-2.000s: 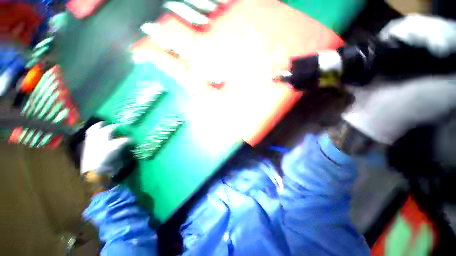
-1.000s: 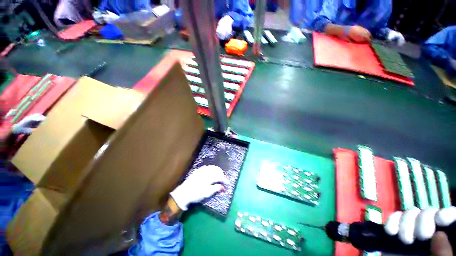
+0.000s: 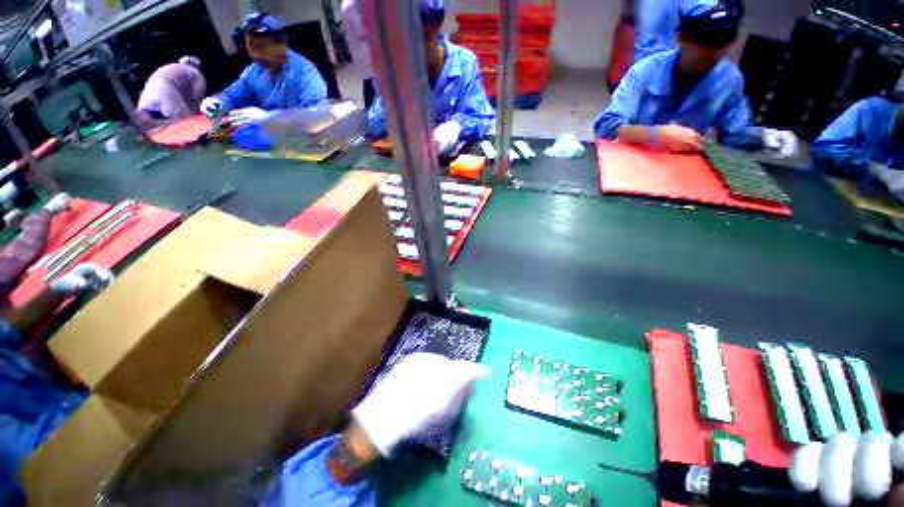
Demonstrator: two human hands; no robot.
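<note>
Green circuit boards (image 3: pixel 564 393) with silvery spots lie in two groups on the green work mat (image 3: pixel 629 358). My left hand (image 3: pixel 416 398), in a white glove, is over the right part of the black screw tray (image 3: pixel 446 332); it is blurred, and its fingertips and anything between them cannot be made out. My right hand (image 3: pixel 850 467), in a white glove at the lower right edge, is closed around the black electric screwdriver (image 3: pixel 729 483). The thin bit points left, above the right end of the nearer boards, not touching them visibly.
A large open cardboard carton (image 3: pixel 287 366) stands left of the tray. A metal post (image 3: pixel 408 149) rises behind the tray. A red mat (image 3: pixel 684 436) with pale bars lies at right. Across the dark green bench (image 3: pixel 595 257), several people in blue smocks work.
The view has tilted up, showing more of the people opposite. My left hand has moved right across the tray towards the boards. The screwdriver remains in my right hand.
</note>
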